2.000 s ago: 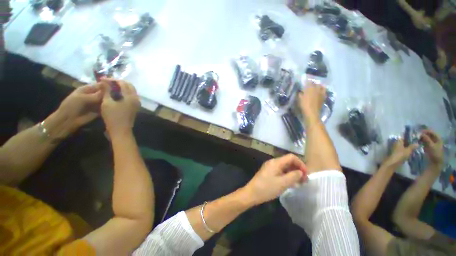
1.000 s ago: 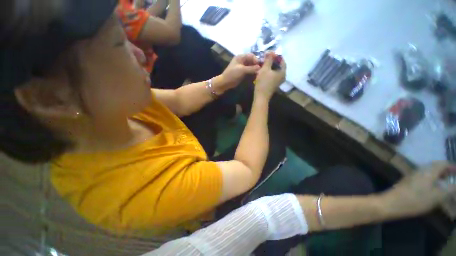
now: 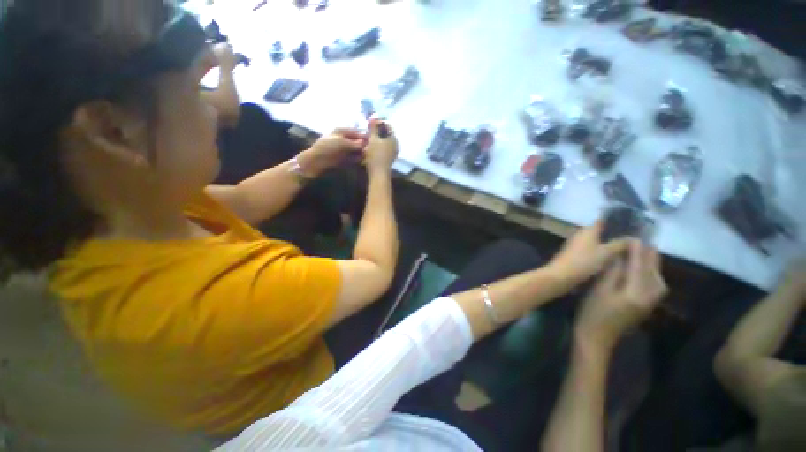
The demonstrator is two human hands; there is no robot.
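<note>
My left hand [image 3: 588, 256], with a bracelet at the wrist, holds a dark part in clear film [image 3: 626, 226] at the table's front edge. My right hand [image 3: 626, 287] is close beside it, its fingertips touching the lower side of the same bagged part; the picture is blurred there. Slim black rods [image 3: 623, 191] lie on the table just beyond. A clear shiny bag [image 3: 677, 179] lies to their right. A bagged black part with a red patch [image 3: 542, 177] lies to their left.
A person in yellow [image 3: 203, 327] sits at the left, working with both hands at the table edge. Another person's arm [image 3: 769, 353] is at the right. More bagged black parts [image 3: 747, 210] lie on the white table. The table's rough wooden edge [image 3: 477, 199] runs in front.
The view swung left, then partly back right. My right hand has come back from the goods on the table to my left hand, and both are now at a dark bagged part.
</note>
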